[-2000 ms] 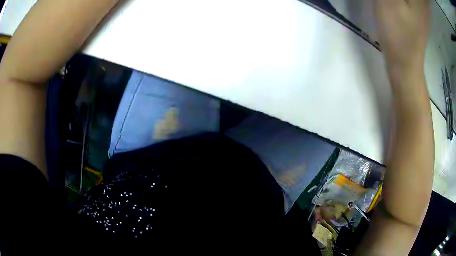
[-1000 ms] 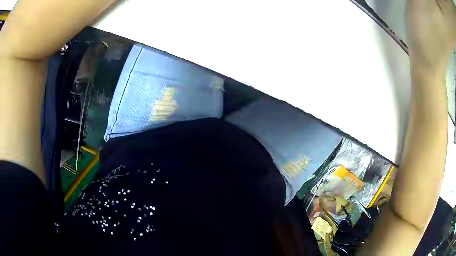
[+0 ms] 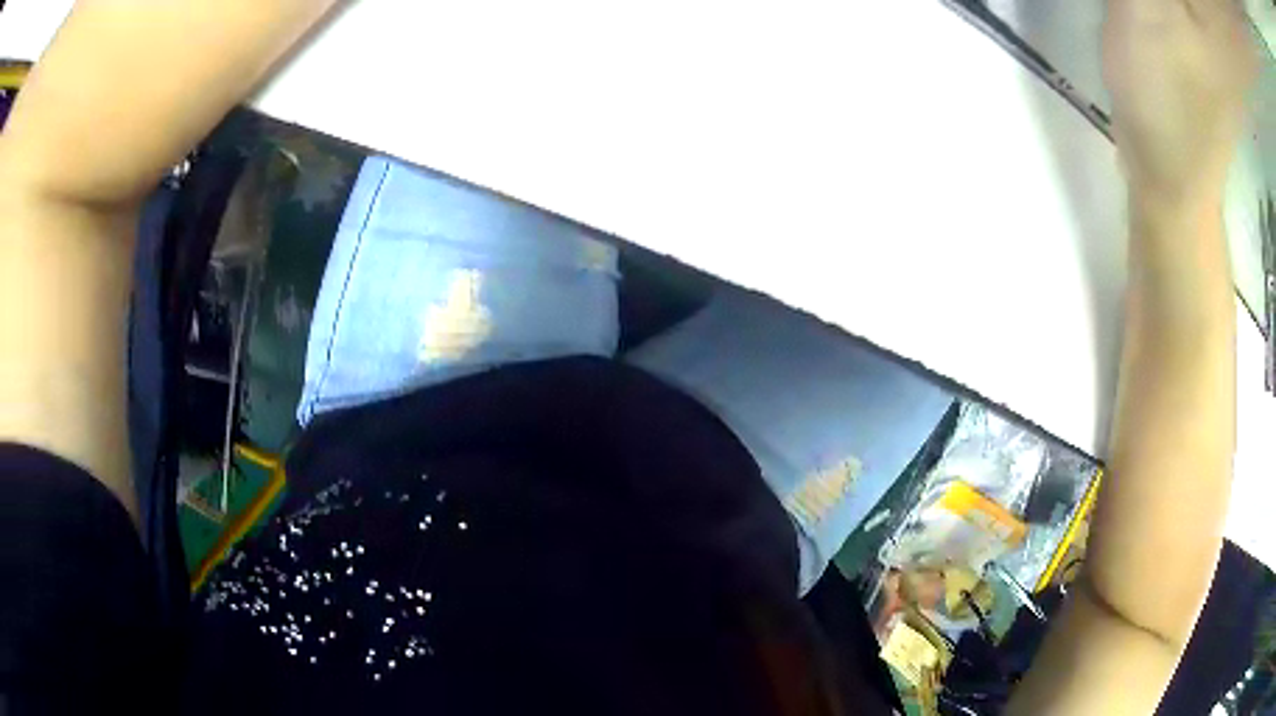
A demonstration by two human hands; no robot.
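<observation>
The white machine table (image 3: 700, 154) lies nearest in front of me, its curved front edge running down from upper left to lower right. My right hand (image 3: 1182, 70) is at the top right, partly cut off by the frame's top edge and blurred. Its fingers and anything in them cannot be made out. My left forearm reaches up over the table's left end. My left hand is beyond the top edge, out of the picture. No garment piece being worked on can be made out on the table.
Below the table are my legs in light blue jeans (image 3: 462, 280). At lower right is an open container (image 3: 1071, 539) with clear plastic, an orange-marked packet and small scraps. Thin metal tools (image 3: 1271, 280) lie at the far right edge. Dark navy cloth (image 3: 154, 350) hangs beside my left arm.
Over the two seconds the view shifts, so the table and my right arm first move up and right, then slightly back. My right hand stays at the top right. No grasp or release is visible.
</observation>
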